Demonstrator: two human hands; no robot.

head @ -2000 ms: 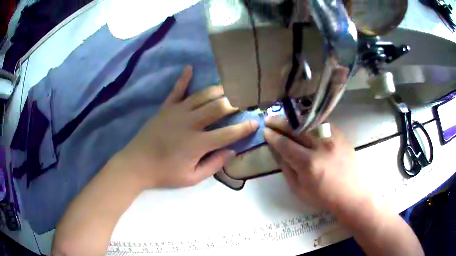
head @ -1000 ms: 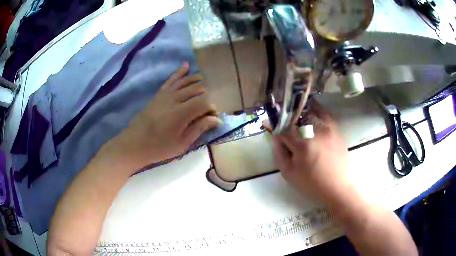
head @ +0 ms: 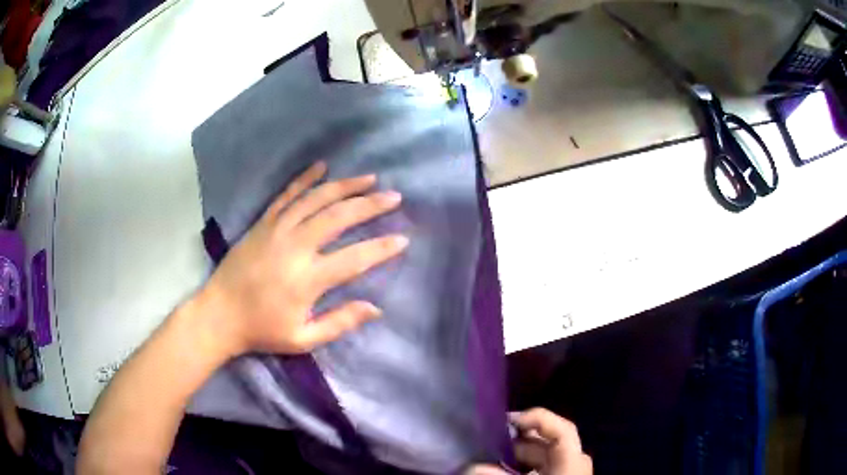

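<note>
The garment panel (head: 409,306), pale grey-lavender side up, lies across the table and hangs over its front edge. Its top right corner reaches the presser foot and needle (head: 450,79). A deep purple edge shows along its right side, and a dark strip (head: 325,399) runs down its lower left part, partly under my hand. My left hand (head: 306,260) lies flat on the panel with its fingers apart. My right hand (head: 550,443) is at the bottom edge of the picture, partly cut off, with its fingers closed on the panel's lower right corner.
Black-handled shears (head: 729,153) lie on the right of the table. A purple-framed item (head: 813,125) and a calculator-like device (head: 811,46) are at the far right. A blue basket rim (head: 763,325) is at lower right. Purple items (head: 11,278) are at the left edge.
The panel has turned and moved right and toward me, its edge now running down from the needle. My right hand has left the machine for the panel's lower corner. The view has shifted.
</note>
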